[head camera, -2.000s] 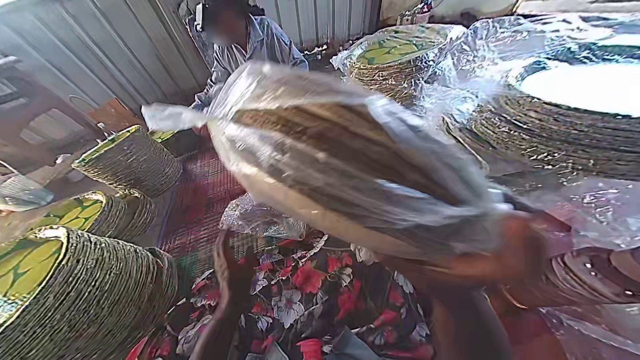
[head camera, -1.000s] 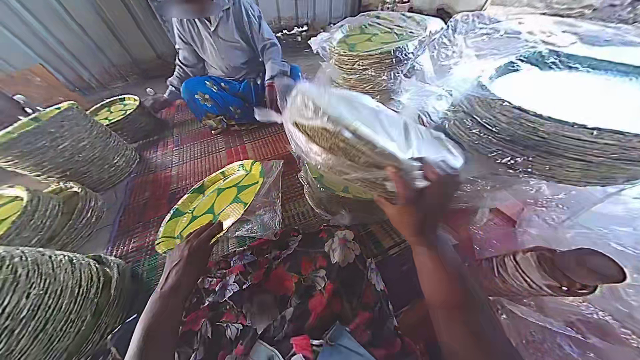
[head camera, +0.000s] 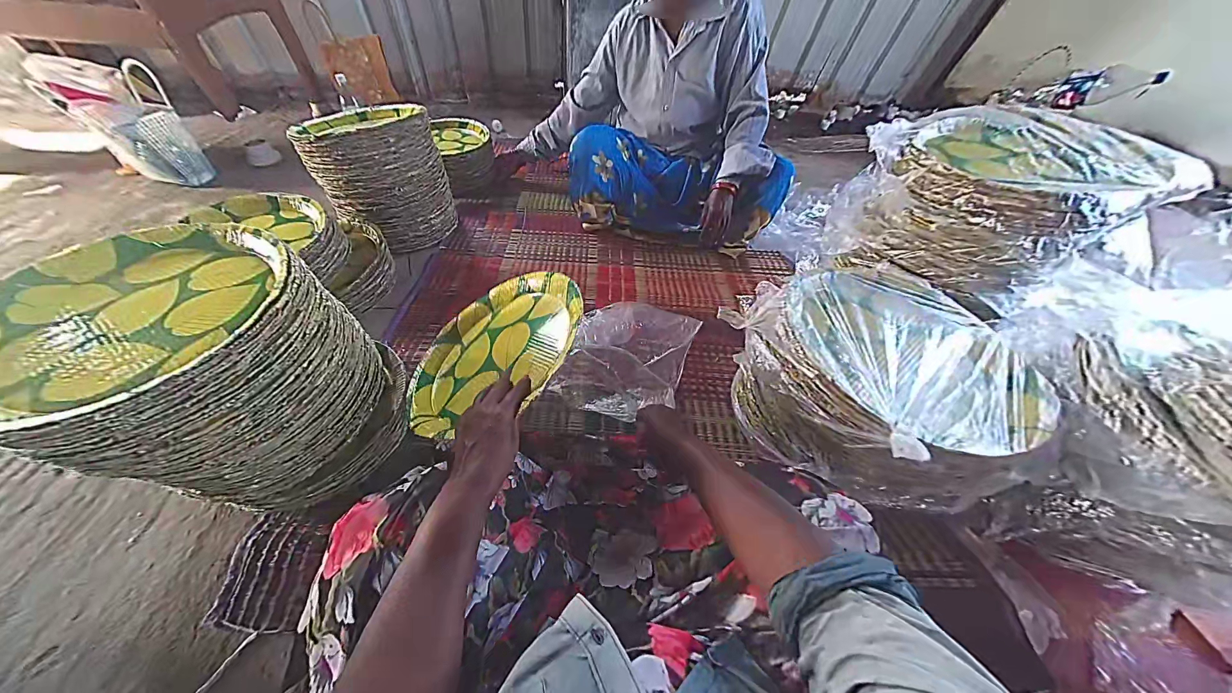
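Observation:
My left hand (head camera: 489, 435) rests its fingers on the near edge of a green plate with a yellow leaf pattern (head camera: 500, 346), which stands tilted over the woven mat. Whether the fingers grip it is unclear. My right hand (head camera: 664, 438) is at the near edge of a clear plastic bag (head camera: 630, 351) lying right of the plate; its fingers are curled and blurred, so their hold on the bag cannot be told. To the right, a plastic-wrapped stack of plates (head camera: 914, 366) sits with a knotted end facing left.
Tall stacks of plates (head camera: 318, 385) stand at left, with another stack (head camera: 385, 173) behind. More plastic-wrapped stacks (head camera: 1020, 202) are at right. A person (head camera: 674, 115) sits cross-legged on the red woven mat (head camera: 616, 265). A translucent basket (head camera: 159, 144) stands at far left.
The wrapped bundle that my right hand held up is now down among the stacks at right, and that hand has moved left to the clear bag. My left hand remains at the patterned plate.

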